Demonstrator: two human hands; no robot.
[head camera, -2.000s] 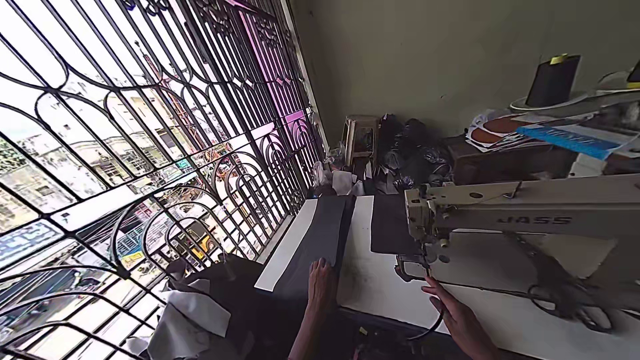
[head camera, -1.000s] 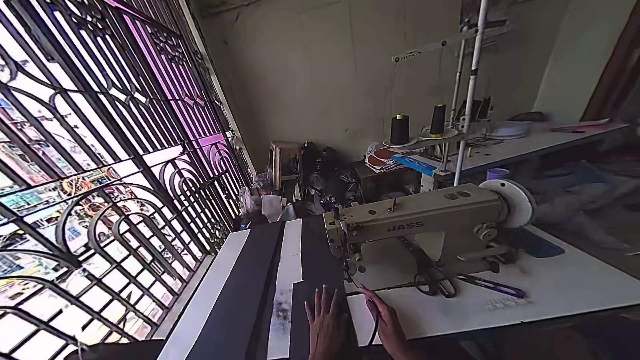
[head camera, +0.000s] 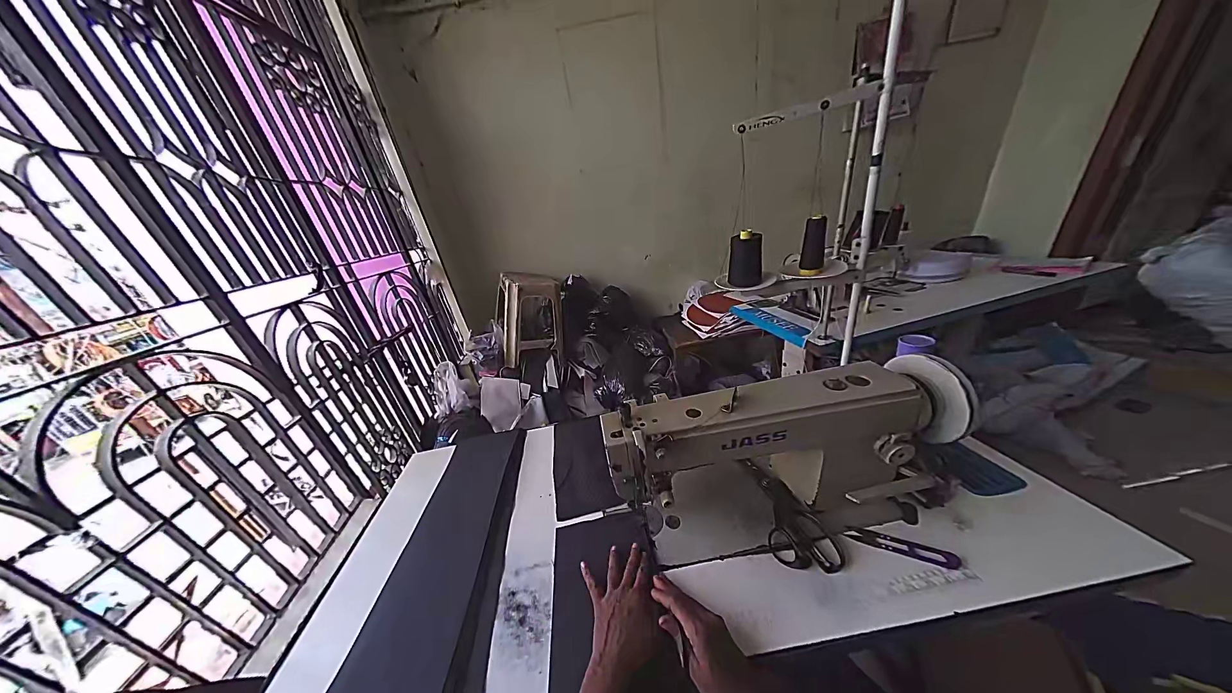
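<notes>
My left hand (head camera: 619, 611) lies palm down with fingers spread on a dark fabric piece (head camera: 577, 558) in front of the needle area of a beige sewing machine (head camera: 770, 438). Just to its right is my right hand (head camera: 698, 635), fingers bent at the fabric's right edge; whether it pinches the edge cannot be told. Another dark piece (head camera: 587, 472) lies beyond, left of the machine head. A long folded dark fabric (head camera: 433, 558) stretches along the table's left side. Black-handled scissors (head camera: 807, 544) and a purple-handled tool (head camera: 910, 549) rest on the white tabletop (head camera: 1039, 539) under and before the machine arm.
A barred window grille (head camera: 221, 318) runs along the left. Behind the machine are a plastic stool (head camera: 529, 308), black plastic bags (head camera: 616, 337) and thread cones (head camera: 745, 260) on a stand. A second worktable (head camera: 1020, 289) stands at the back right, with bundled material (head camera: 1039, 385) on the floor.
The view has swung to the right. Two seconds ago my right hand was by the presser foot and my left hand lay on the long dark fabric; now both are close together on the smaller piece.
</notes>
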